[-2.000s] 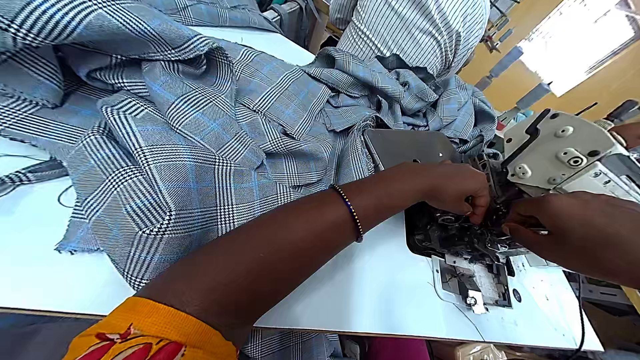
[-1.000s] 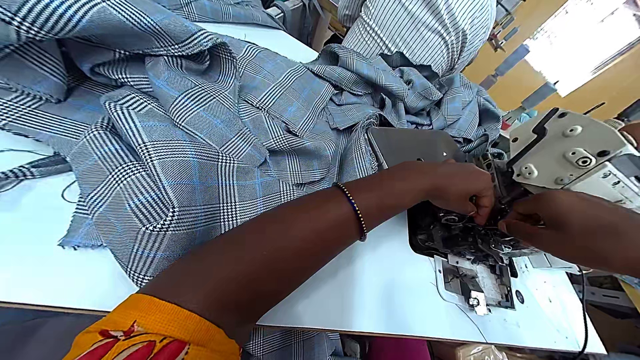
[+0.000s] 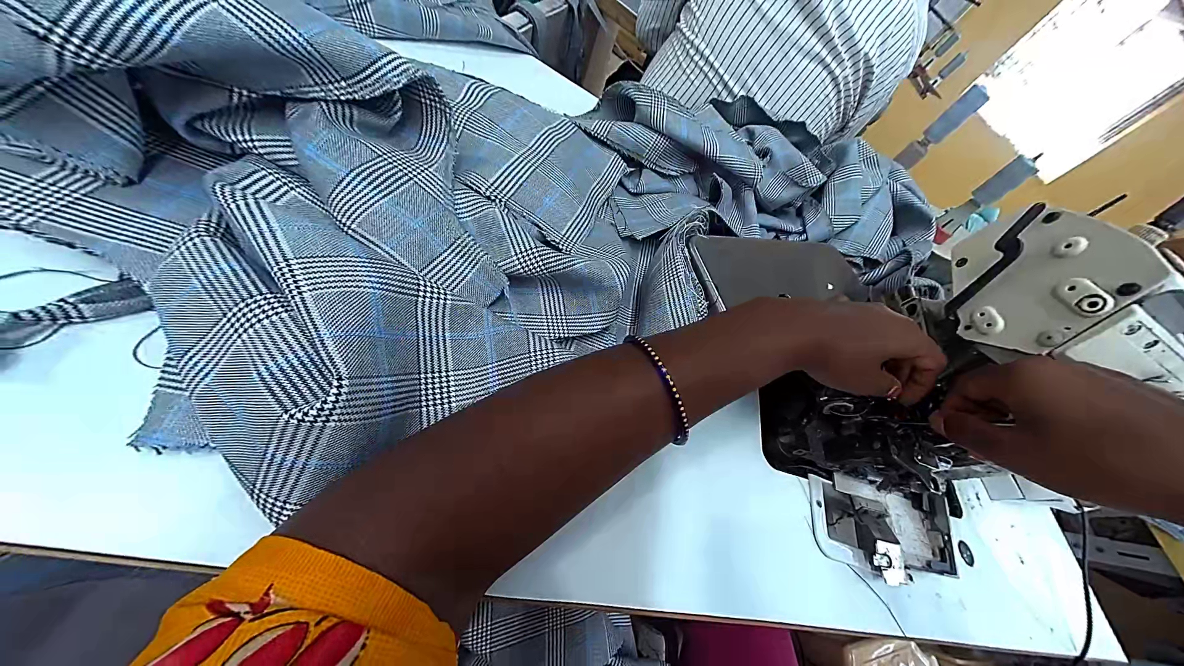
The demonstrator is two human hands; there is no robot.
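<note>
An overlock sewing machine stands at the right with its dark, greasy looper area exposed. My left hand reaches in from the left, its fingertips pinched together near the needle area. Close by on the right, my right hand has its fingers bent at the same spot. Whether either hand holds a thread or a small part is hidden by the fingers. Grey checked fabric lies heaped to the left and behind the machine's grey metal plate.
The white table has its front edge near me. An open metal-framed recess with lint sits in front of the machine. A person in a striped shirt is behind the fabric. Thread cones stand at the back right. A black cable hangs at right.
</note>
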